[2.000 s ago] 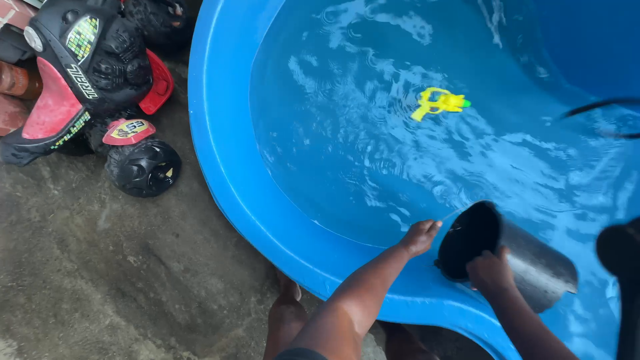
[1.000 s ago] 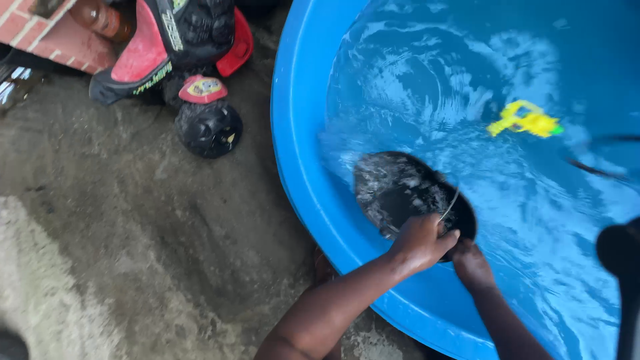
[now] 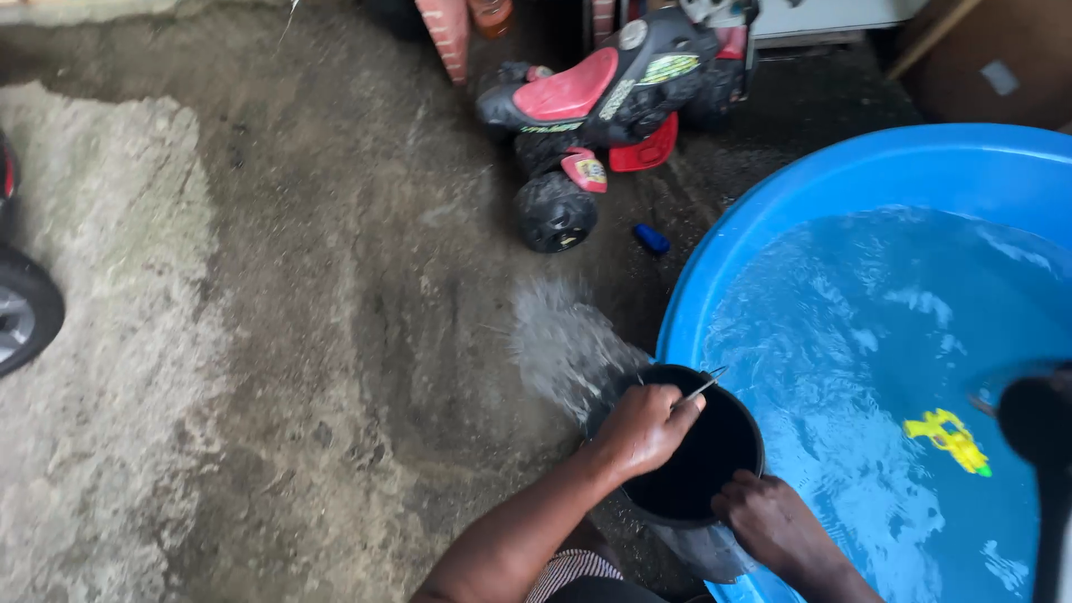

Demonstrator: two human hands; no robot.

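Observation:
A black plastic bucket (image 3: 699,456) is tilted over the left edge of the blue pool (image 3: 691,276), its mouth facing up toward me. Water (image 3: 565,343) flies from it to the left, above the concrete floor. My left hand (image 3: 649,427) grips the bucket's thin wire handle near the upper rim. At the lower right of the mouth, my right hand (image 3: 758,511) is closed on the bucket's rim. A yellow toy water gun (image 3: 946,440) with a green tip floats in the pool to the right of the bucket.
A black and red toy ride-on vehicle (image 3: 578,96) stands on the wet concrete floor (image 3: 402,318) beyond the splash. Close to the pool wall lies a small blue object (image 3: 651,239). A wheel (image 3: 25,310) shows at the left edge. A blurred dark object (image 3: 1034,419) covers part of the right side.
Both hands have brought the bucket from over the pool water to the pool's left edge, and water now flies out of it onto the floor side. The view has swung left.

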